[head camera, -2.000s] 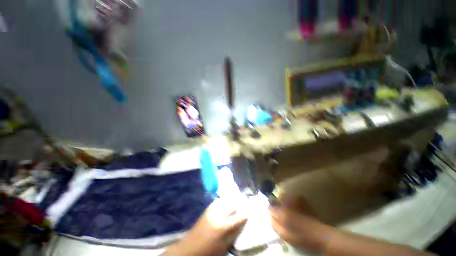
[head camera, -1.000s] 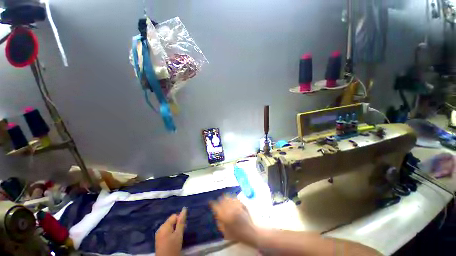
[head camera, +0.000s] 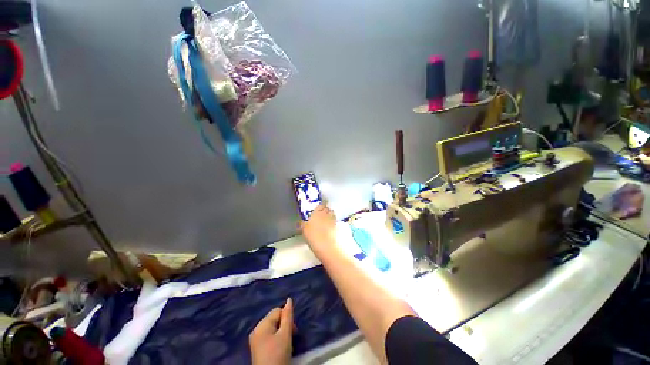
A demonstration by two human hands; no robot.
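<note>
A lit smartphone (head camera: 307, 192) leans on the wall at the back of the table. My right hand (head camera: 320, 222) is at its lower end, fingertips over its bottom edge; whether they grip it is unclear. My left hand (head camera: 273, 335) is above the navy garment panel (head camera: 214, 321), thumb up and fingers curled; nothing is clearly seen in it. White bands edge the panel. The sewing machine (head camera: 499, 210) stands right of my right forearm, its needle area brightly lit. A bright blue strip (head camera: 371, 248) lies left of the needle end.
A brown-handled tool (head camera: 400, 153) stands upright at the head's left end. Thread cones (head camera: 435, 84) stand behind the machine. A bag with blue tape (head camera: 214, 100) hangs on the wall. Part of a second machine (head camera: 27, 343) with a red cone (head camera: 77, 347) is at lower left.
My right hand has moved from over the navy panel up and back to the phone. My left hand has shifted slightly right in the picture. The view has turned slightly.
</note>
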